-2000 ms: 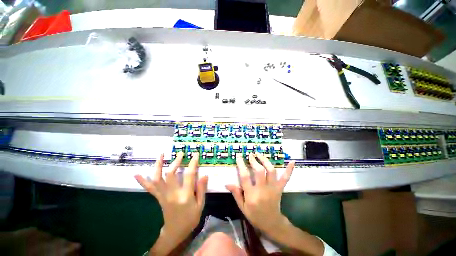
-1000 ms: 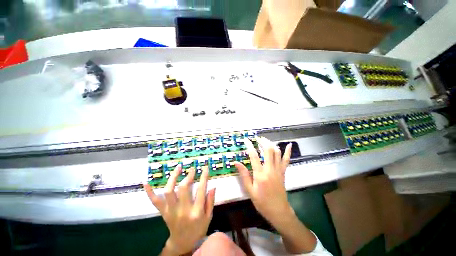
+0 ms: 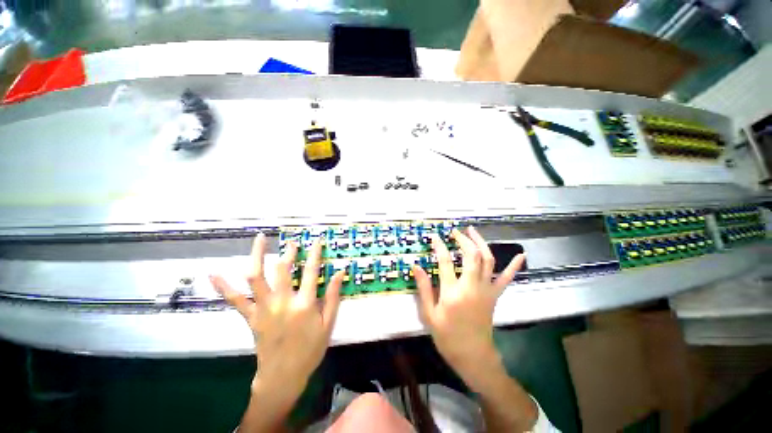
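Observation:
A green populated board panel (image 3: 385, 269) with two rows of repeated small units lies across the conveyor rails in front of me. My left hand (image 3: 289, 315) is palm down with fingers spread, fingertips over the panel's left end and the thumb toward its near edge. My right hand (image 3: 461, 306) is spread over the panel's right end, its fingertips on or just above the parts. Neither hand grips anything. The fingers hide some units at both ends.
More board panels (image 3: 662, 238) lie on the rails at the right. A dark phone (image 3: 509, 257) is beside my right fingers. The shelf (image 3: 254, 188) holds a yellow-labelled bottle (image 3: 319, 145), small loose parts, tweezers (image 3: 461, 162), cutters (image 3: 542, 144) and spare boards. A cardboard box (image 3: 576, 52) is behind.
The view has turned back slightly since a second ago. My left hand has moved farther up over the panel's left end. My right hand remains at the right end, with its fingers shifted slightly.

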